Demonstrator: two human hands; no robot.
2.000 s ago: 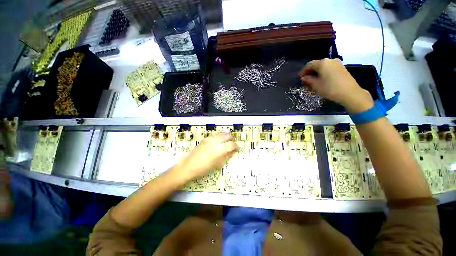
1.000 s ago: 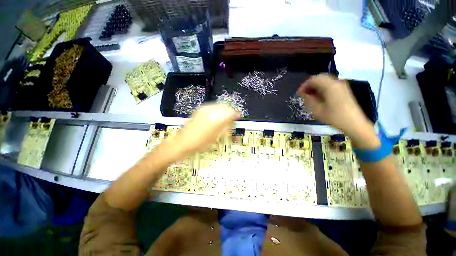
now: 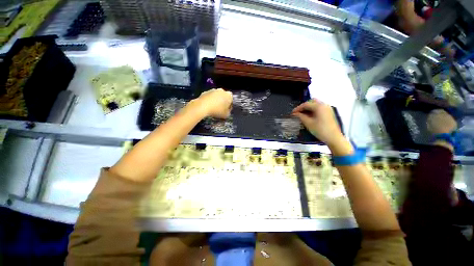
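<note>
A wide black component tray [image 3: 260, 124] holds several loose silvery heaps of small components [image 3: 249, 102]. My left hand [image 3: 218, 102] is over the tray's left part, fingers curled down; its fingertips are blurred and I cannot tell what they hold. My right hand [image 3: 315, 117], with a blue strap [image 3: 349, 157] on the wrist, is over the right heap [image 3: 288, 126], thumb and finger close together; any part between them is too small to tell. The circuit board panels [image 3: 234, 182] lie along the metal rail, with black parts at their far edge.
A side bin [image 3: 148, 111] adjoins the tray. Reddish-brown bars [image 3: 262, 70] lie at its back. A translucent bag [image 3: 174, 62] stands behind. A separate board [image 3: 117, 88] and a deep black bin [image 3: 39, 78] are left. Another person's hand [image 3: 440, 122] is over a black tray at right.
My left hand has moved from the panels to the tray. My right hand stays over the right heap. The view has turned right, and another person's arm now shows there.
</note>
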